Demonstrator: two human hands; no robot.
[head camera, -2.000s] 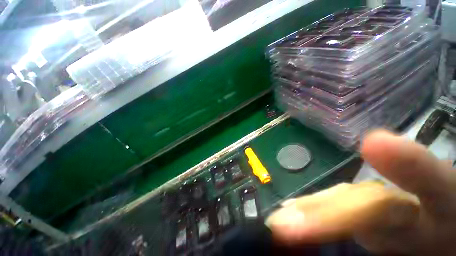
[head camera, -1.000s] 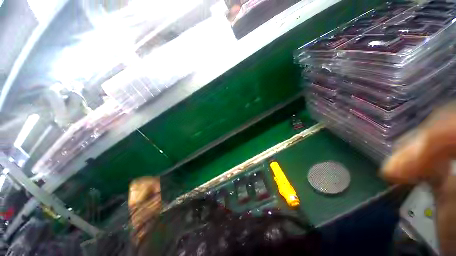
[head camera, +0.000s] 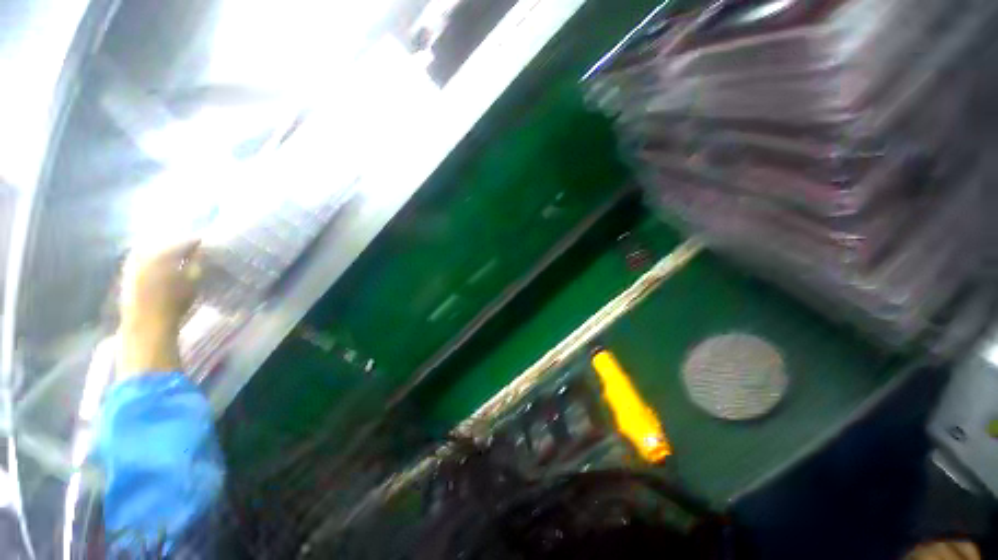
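My left hand (head camera: 159, 290), in a blue sleeve, reaches out at the far left over the bright line beyond the green bench. It is blurred beside pale, tray-like shapes, and I cannot tell whether it grips anything. My right hand (head camera: 947, 550) shows only as a sliver at the bottom right edge; its fingers are hidden. A blister tray (head camera: 547, 427) with dark parts lies on the bench at lower centre, largely covered by a dark, blurred shape. A yellow-orange screwdriver (head camera: 631, 407) lies just right of the tray.
A tall stack of clear blister trays (head camera: 777, 164) stands at upper right. A grey round disc (head camera: 734, 376) lies flat on the green bench (head camera: 700, 465). A pale strip (head camera: 585, 336) crosses the bench. White machine parts (head camera: 974, 405) show at the right edge.
My left hand has moved up and left, out over the line. My right hand has dropped to the bottom right edge. The view has tilted, and the tray stack appears larger and more blurred.
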